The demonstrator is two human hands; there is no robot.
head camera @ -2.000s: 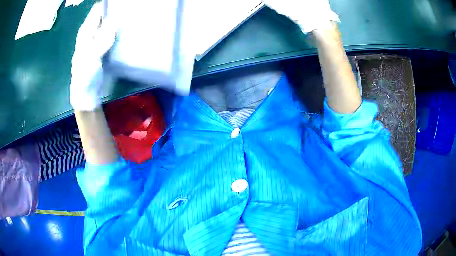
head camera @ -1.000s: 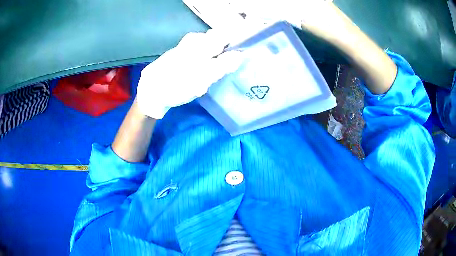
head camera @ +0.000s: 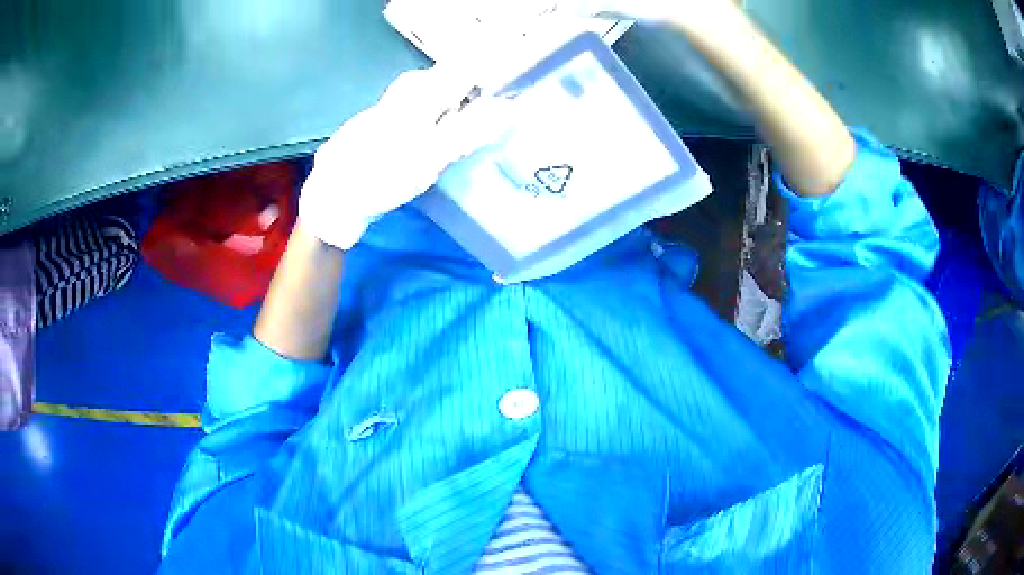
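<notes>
A flat white rectangular piece with a blue-grey border (head camera: 606, 169) is tilted over the bench's near edge, in front of my chest. A small dark triangle mark and a small grey patch show on its face. My gloved left hand (head camera: 393, 157) grips its left side. A white box (head camera: 424, 25) lies behind it on the dark-green bench, partly cut off by the top edge. My right forearm reaches up to the box; my right hand (head camera: 657, 9) is washed out and cut off at the top edge, so its fingers cannot be made out.
The green bench (head camera: 168, 90) curves across the top. A glossy red bundle (head camera: 219, 236) is under it at left, beside striped cloth (head camera: 84, 267). A brown bin with crumpled clear plastic (head camera: 759, 309) is by my lap at right. A white edge shows at top right.
The bordered piece came from the upper left to the centre, its marked face now showing, then shifted slightly left. My left hand moved right and in with it. My right hand moved up and inward.
</notes>
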